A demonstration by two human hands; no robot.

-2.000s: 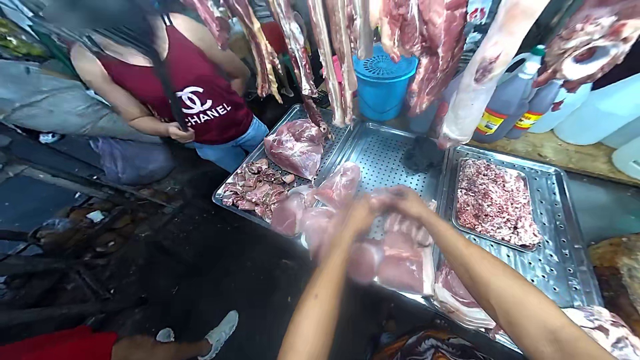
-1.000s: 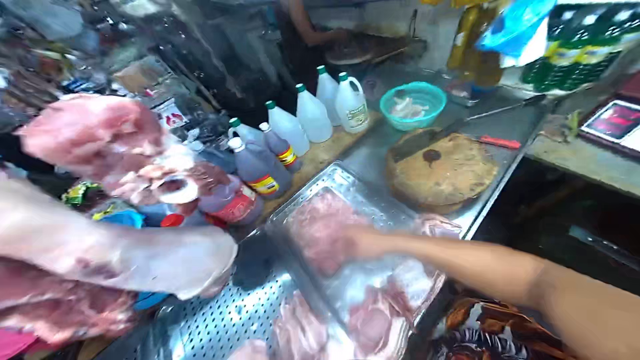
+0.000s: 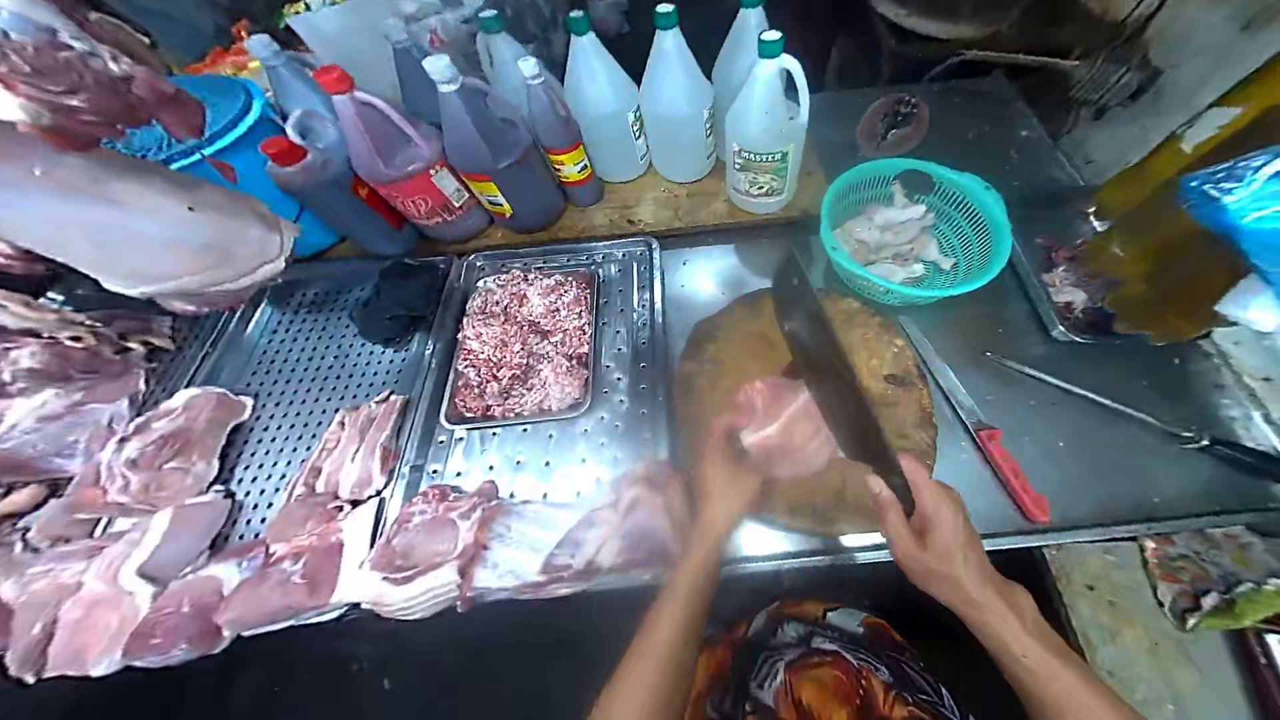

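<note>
On the round wooden chopping block [image 3: 712, 345] lies a piece of raw meat [image 3: 785, 428]. My left hand [image 3: 728, 470], somewhat blurred, holds the meat at its left edge. The handle of a large dark cleaver [image 3: 830, 365] is in my right hand [image 3: 925, 525], its blade pointing up and away across the block, just right of the meat. Whether the blade touches the meat I cannot tell. A knife with a red handle [image 3: 1010, 475] lies to the right of the block, beside a sharpening steel [image 3: 1090, 395].
Left of the block stands a perforated metal tray [image 3: 625, 350] bearing a tray of ground meat [image 3: 525, 345]. Meat slices [image 3: 180, 600] line the front edge. Behind are bottles [image 3: 765, 140] and a green basket [image 3: 915, 232] with poultry pieces. A large cut [image 3: 130, 215] hangs at left.
The view has swung right to the chopping block. A second ago one hand reached over the ground meat; now both hands are at the block, with the cleaver in my right hand.
</note>
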